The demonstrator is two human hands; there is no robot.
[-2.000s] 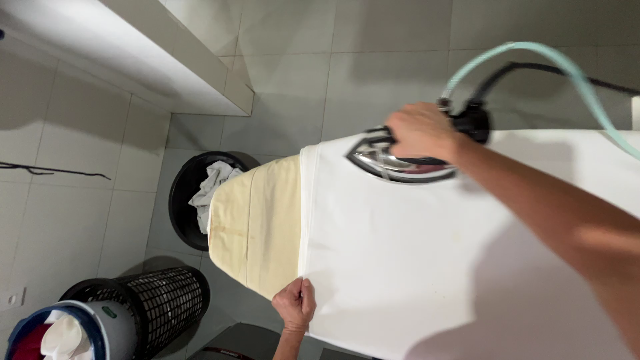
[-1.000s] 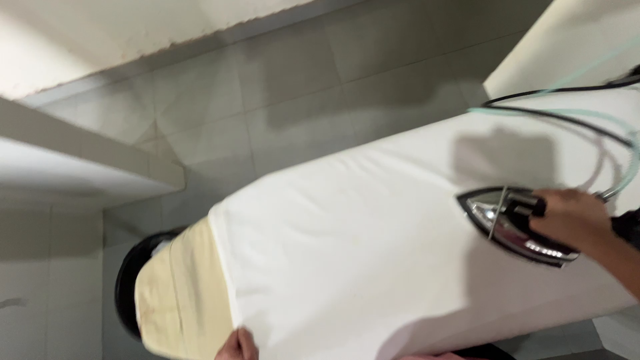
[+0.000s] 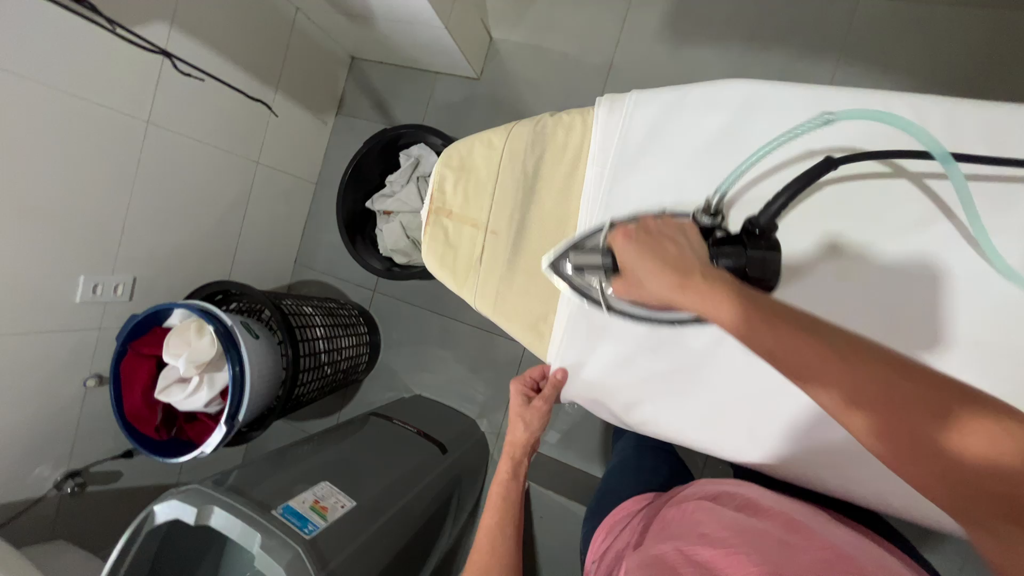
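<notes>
A white cloth (image 3: 864,320) lies over the ironing board, whose yellowish padded cover (image 3: 496,216) shows at the tapered end. My right hand (image 3: 660,264) grips the handle of a steam iron (image 3: 592,276), which rests on the cloth with its tip at the hem beside the yellowish cover. A pale green hose (image 3: 888,120) and a black cord (image 3: 896,156) run from the iron's rear to the right. At the board's near edge my left hand (image 3: 538,396) pinches the corner of the cloth between thumb and fingers.
A black tub (image 3: 352,208) with pale cloth stands on the floor past the board's tip. At lower left, a blue-rimmed bucket (image 3: 256,364) of red and white cloth sits atop a black lattice basket (image 3: 336,336). Nearer is a grey appliance (image 3: 384,472), perhaps a washing machine. A wall socket (image 3: 106,289) is at left.
The iron, in my right hand, has moved from farther right on the board, a second ago, to the hem near the tapered end. My left hand stays at the cloth's corner. The view has shifted.
</notes>
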